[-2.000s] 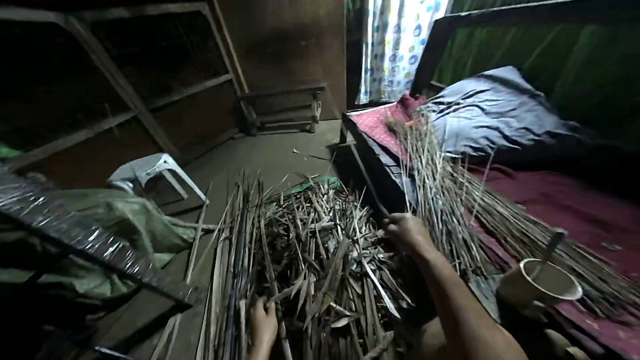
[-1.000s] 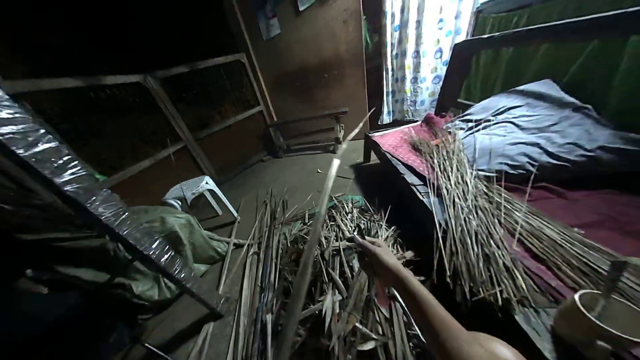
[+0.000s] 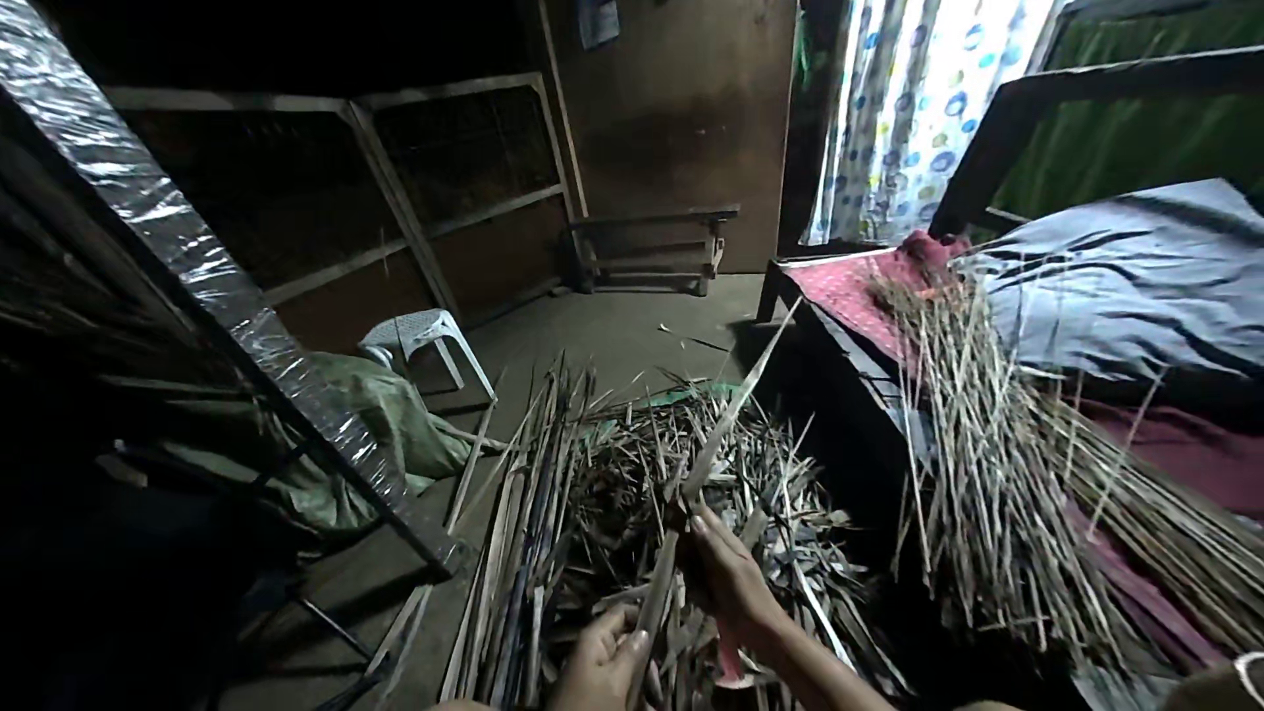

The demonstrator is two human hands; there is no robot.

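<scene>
My left hand [image 3: 602, 657] grips the lower part of a long dry leaf strip [image 3: 726, 425], which slants up and to the right. Farther up the same strip, my right hand [image 3: 726, 568] closes around it, and something with a pinkish-red part [image 3: 729, 657] shows below that hand, too unclear to name. Under both hands lies a heap of dry leaf scraps [image 3: 622, 504]. Long dark strips [image 3: 513, 553] lie side by side left of the heap.
Bundles of thin sticks [image 3: 987, 474] rest on the bed [image 3: 849, 341] at right, beside a grey-blue cloth [image 3: 1136, 276]. A white plastic stool [image 3: 420, 331] and a green tarp [image 3: 380, 425] are at left. A wooden bench [image 3: 647, 247] stands at the back. A cup rim [image 3: 1252, 676] shows lower right.
A long strip, upright before me a second ago, now slants between both hands. My right hand has moved down and in toward my left hand. The view has shifted left.
</scene>
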